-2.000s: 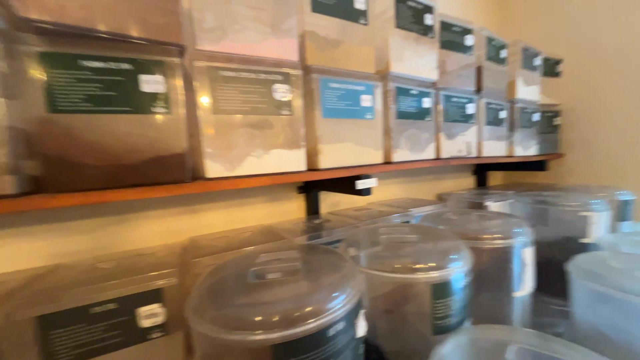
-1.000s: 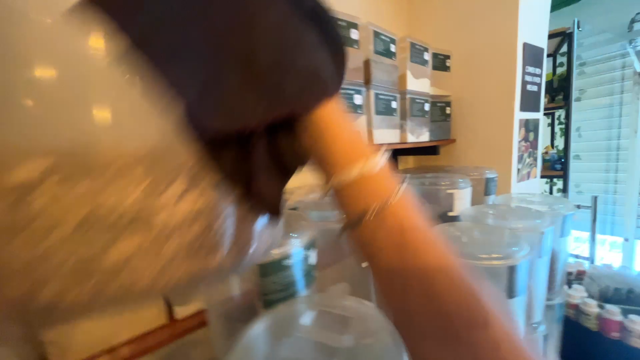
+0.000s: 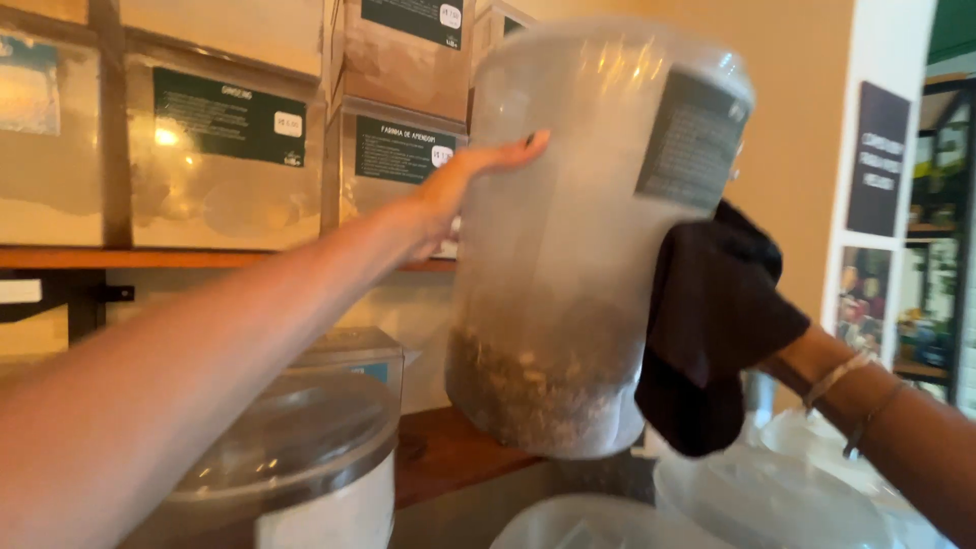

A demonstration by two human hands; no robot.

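A large clear cylindrical container [image 3: 549, 252], with dark flaky bits in its bottom part and a dark green label [image 3: 694, 137], is held up and slightly tilted between my two hands. My left hand [image 3: 465, 183] grips its left side, thumb stretched across the front and the other fingers partly hidden. My right hand [image 3: 717, 305] is covered by a black cloth [image 3: 705, 343] pressed against the container's right side, so its fingers do not show. The container's base hangs in front of a lower wooden shelf [image 3: 450, 450].
Clear boxes of powder [image 3: 225, 152] line the upper wooden shelf [image 3: 152, 258] at left. A lidded round container [image 3: 305, 442] stands below my left forearm. More round tubs [image 3: 770, 496] are at the lower right. Signs [image 3: 877, 160] hang on the wall at right.
The large container now stands in full view between both hands; a second ago only a blurred part showed at left. The left arm has come into view. The view has swung considerably.
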